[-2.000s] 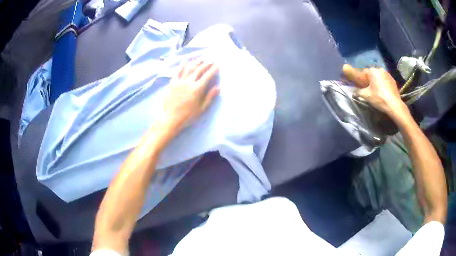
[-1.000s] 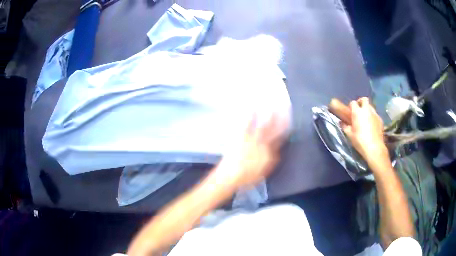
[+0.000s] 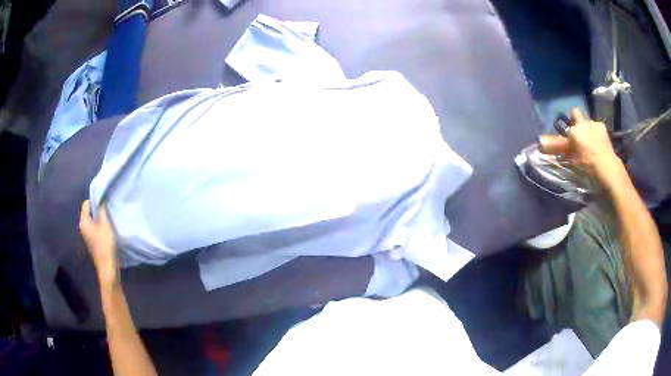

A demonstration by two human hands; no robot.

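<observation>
A light blue shirt (image 3: pixel 265 161), nearly white in glare, lies spread lengthwise on the grey padded table (image 3: pixel 471 81). One short sleeve points to the far side; the collar end lies at the right, near the front edge. My left hand (image 3: pixel 98 228) holds the shirt's left end at its edge. My right hand (image 3: pixel 588 143) grips the handle of the silver steam iron (image 3: pixel 548 172) at the table's right edge, away from the shirt.
A dark blue bar (image 3: pixel 123 62) and crumpled blue cloth (image 3: pixel 72 110) lie at the far left. A small black object (image 3: pixel 71 294) is at the near left. A pale cord (image 3: pixel 651 126) runs right from the iron. Dark green cloth (image 3: pixel 566 275) hangs at lower right.
My left hand has moved from the shirt's right part to its left end and taken hold of it. The shirt's collar end has opened out. The iron has shifted right in my right hand.
</observation>
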